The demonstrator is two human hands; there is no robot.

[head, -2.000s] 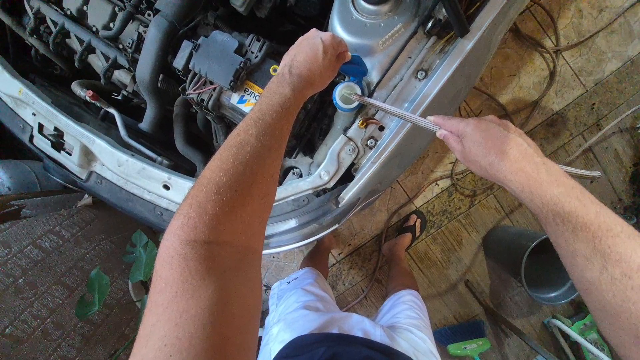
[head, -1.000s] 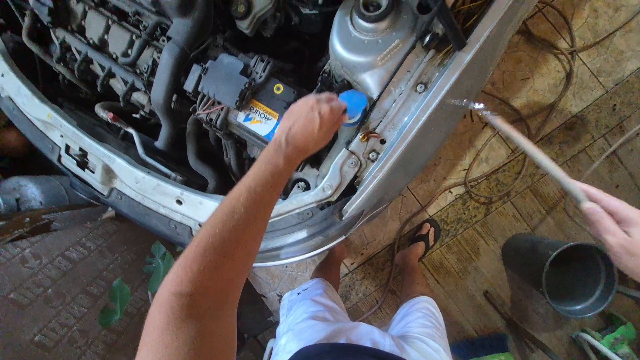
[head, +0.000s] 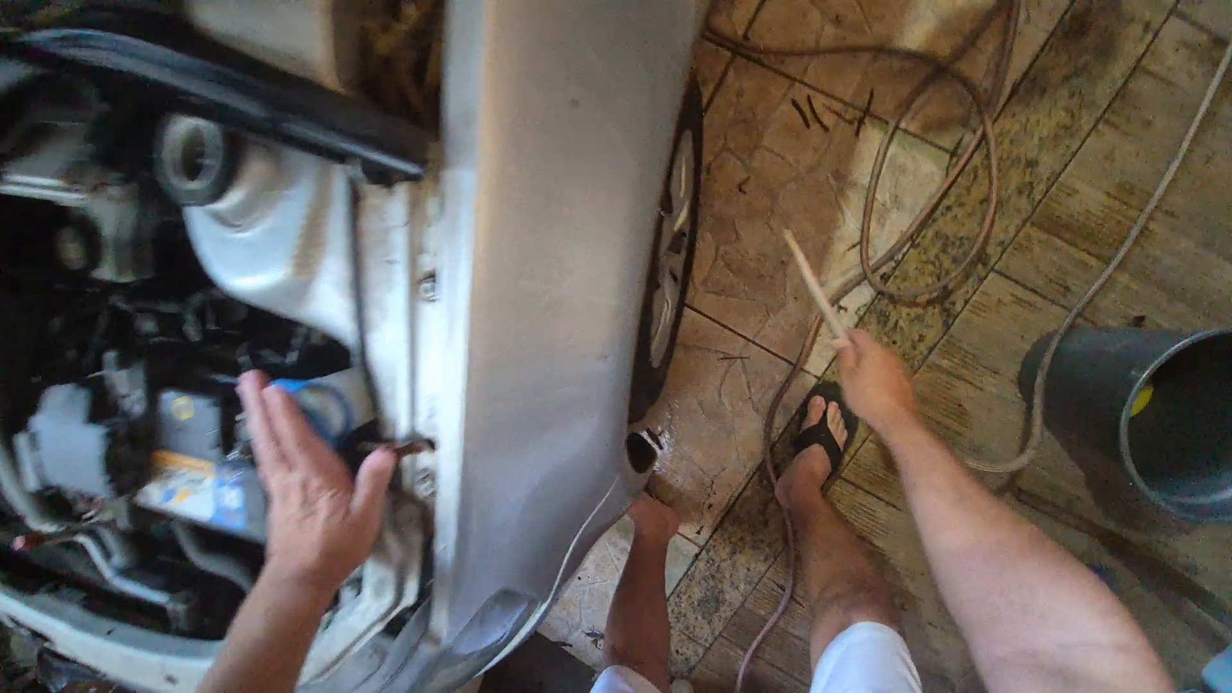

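My left hand (head: 313,481) is over the engine bay with its fingers spread, beside a blue-capped reservoir (head: 332,404) near the car's fender. Part of that reservoir is behind my fingers, and no object shows in the hand. My right hand (head: 876,380) is closed around a pale hose (head: 813,279), whose free end points up and away above the tiled floor. The car battery (head: 197,476) lies left of my left hand.
The silver fender (head: 553,289) runs between my hands, with a front wheel (head: 674,241) beyond it. A reddish-brown hose (head: 991,183) loops over the tiles. A dark bucket (head: 1088,395) stands at the right. My feet in flip-flops are beside the car.
The hose end was at the reservoir's opening two seconds ago; it is now over the floor, right of the fender. My left hand has opened beside the reservoir. The view has swung to the right.
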